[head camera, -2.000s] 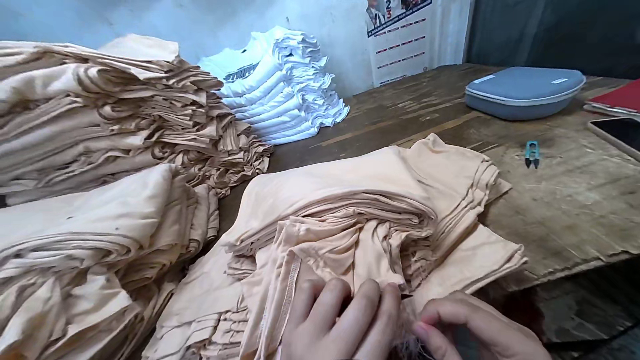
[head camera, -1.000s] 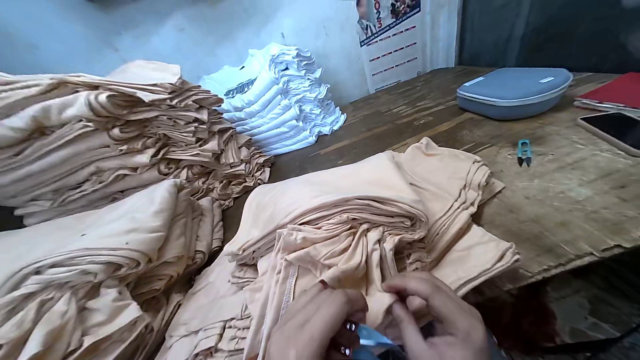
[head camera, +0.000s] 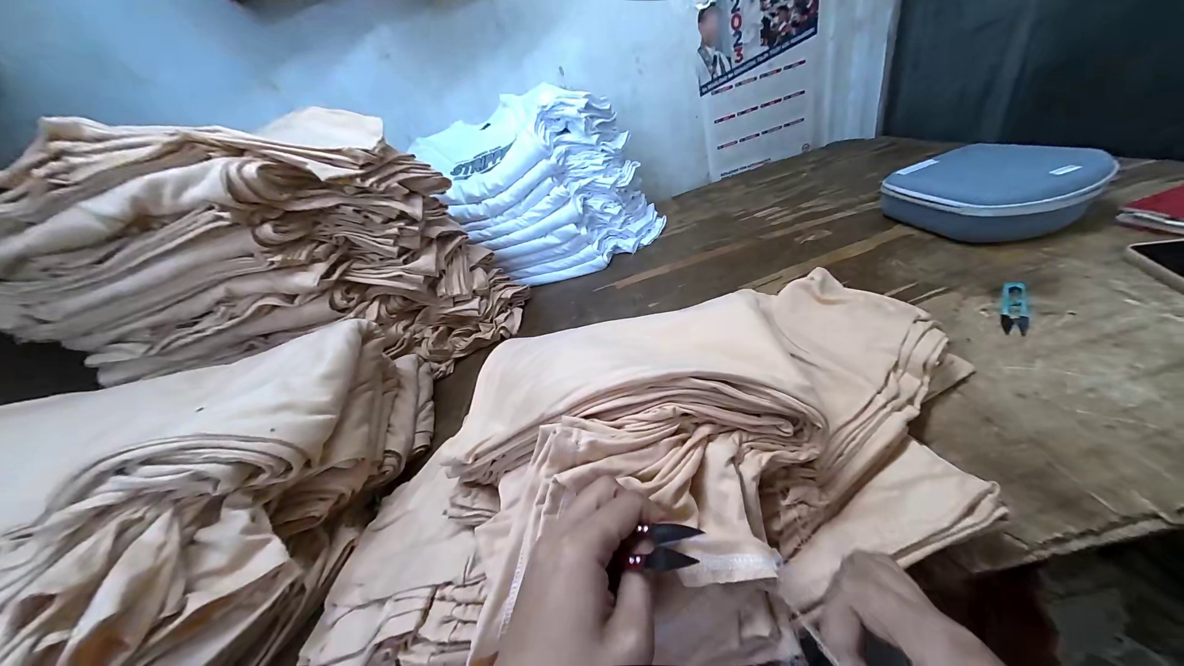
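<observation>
Thread snips (head camera: 664, 546) with dark pointed blades, spread apart, jut from between the fingers of my left hand (head camera: 587, 573). The blades point right, over the overlocked hem (head camera: 735, 565) of a peach knit garment. My right hand (head camera: 883, 606), partly blurred, is low at the right, beside the garment's edge and some loose threads; whether its fingers pinch anything is unclear. Behind both hands lies a folded pile of peach garments (head camera: 647, 347). A second pair of snips (head camera: 1015, 308), with a teal handle, rests on the wooden table.
Peach garments are stacked high at the left (head camera: 185, 240), with another folded pile (head camera: 185, 416) in front. White printed shirts (head camera: 546, 185) stand by the wall. A grey-blue zip case (head camera: 999, 190), a red item (head camera: 1156, 208) and a phone (head camera: 1161, 259) lie at the right.
The snips' dark blades now show at my left hand; a second ago a blue part showed between the hands. My right hand has moved right, away from the left.
</observation>
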